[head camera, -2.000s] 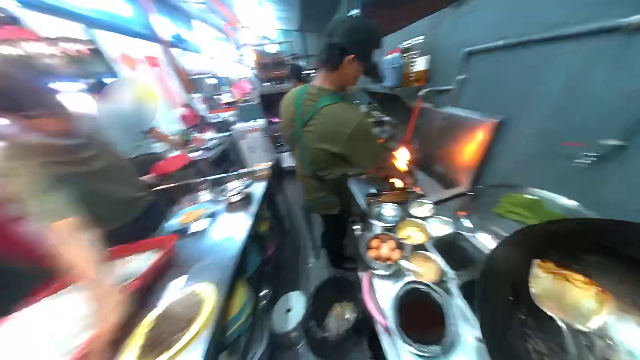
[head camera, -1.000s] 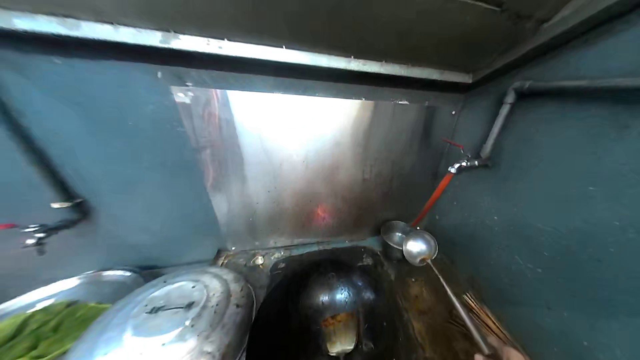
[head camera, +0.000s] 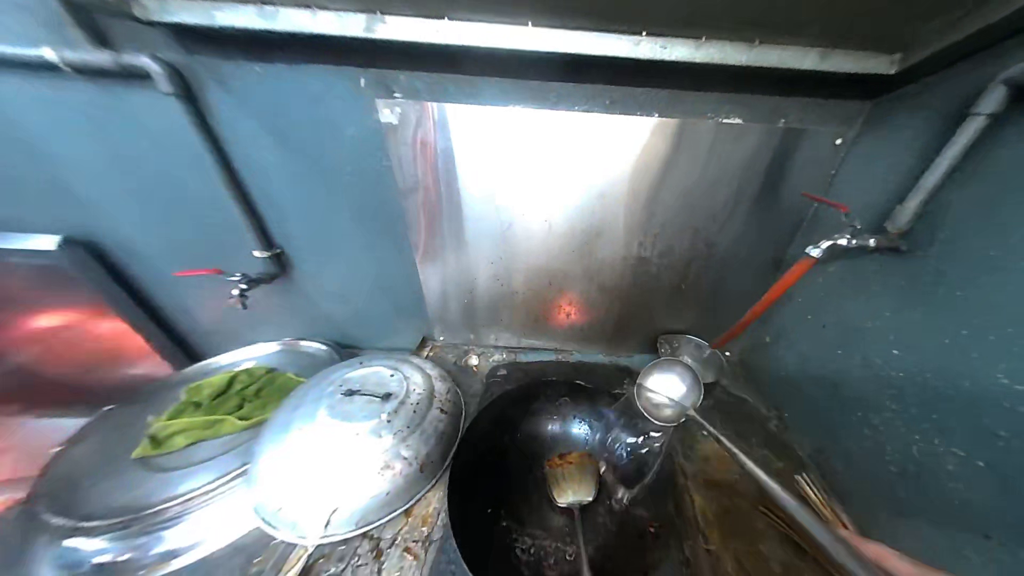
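Only part of my right hand (head camera: 884, 554) shows at the bottom right, closed around the long handle of a metal ladle (head camera: 669, 391). The ladle's bowl is tilted over the right rim of a dark wok (head camera: 512, 480), and clear water falls from it into the wok. A spatula (head camera: 573, 480) with brown residue on its blade rests inside the wok. Behind the ladle, a metal bowl (head camera: 694, 356) sits below an orange hose (head camera: 766, 301). Thin sticks (head camera: 820, 498), perhaps a brush, lie near my right hand. My left hand is out of view.
Left of the wok lies a domed metal lid (head camera: 360, 448). Beyond it, a green cloth (head camera: 220, 406) rests on a larger round lid (head camera: 88, 472). Taps with red levers are on the wall at left (head camera: 244, 284) and right (head camera: 852, 240). A steel splash plate (head camera: 528, 232) stands behind the wok.
The view has turned from the aisle with people to the wok by the wall. The ladle was upright beside the metal bowl a second ago; now water pours from it into the wok.
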